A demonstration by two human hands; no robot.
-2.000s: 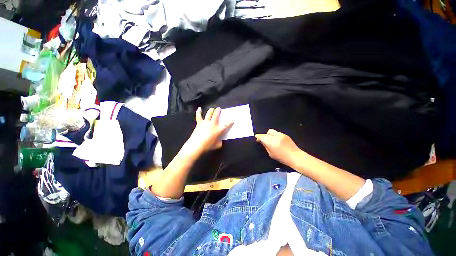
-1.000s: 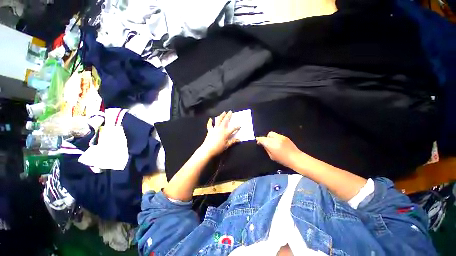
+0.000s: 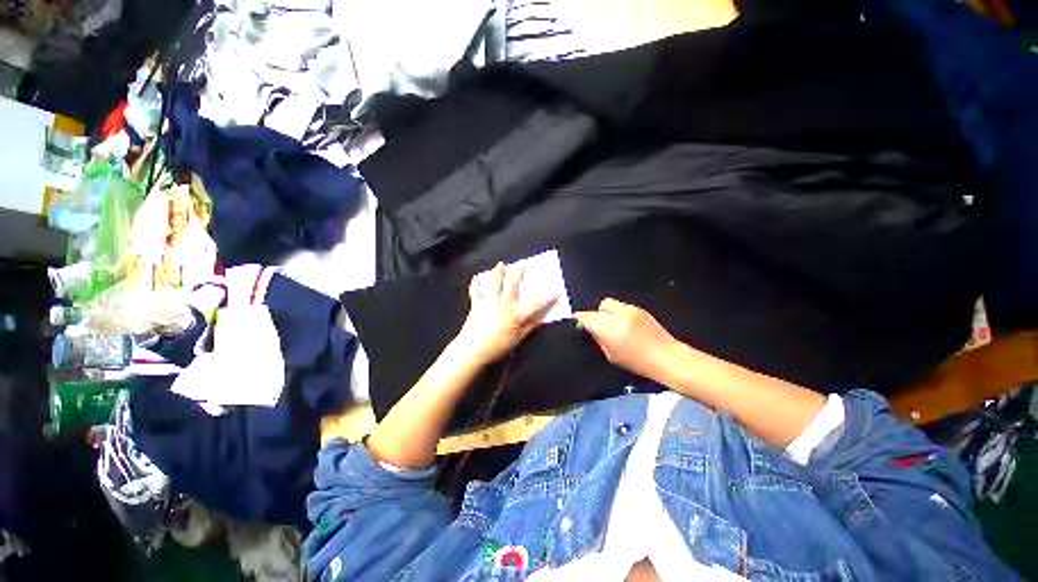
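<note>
A black coat [image 3: 706, 296] lies spread on the table, matte cloth with a shinier lining [image 3: 489, 171] showing. A white card template [image 3: 544, 281] lies flat on the black cloth near the coat's front left part. My left hand [image 3: 501, 313] presses on the card's left side with its fingers spread. My right hand [image 3: 620, 333] is at the card's lower right corner, thumb and fingertips pinched together. Whatever is between those fingertips is too small to tell.
A navy garment with a white collar [image 3: 307, 341] lies left. Grey and white garments [image 3: 398, 46] are heaped at the back. Clear bottles [image 3: 91, 352] and a green plastic item [image 3: 108, 227] crowd the far left. The wooden table edge [image 3: 501, 432] runs before me.
The card has turned slightly and shifted a little left in view. My left hand stays on it, and my right hand remains at its lower right corner.
</note>
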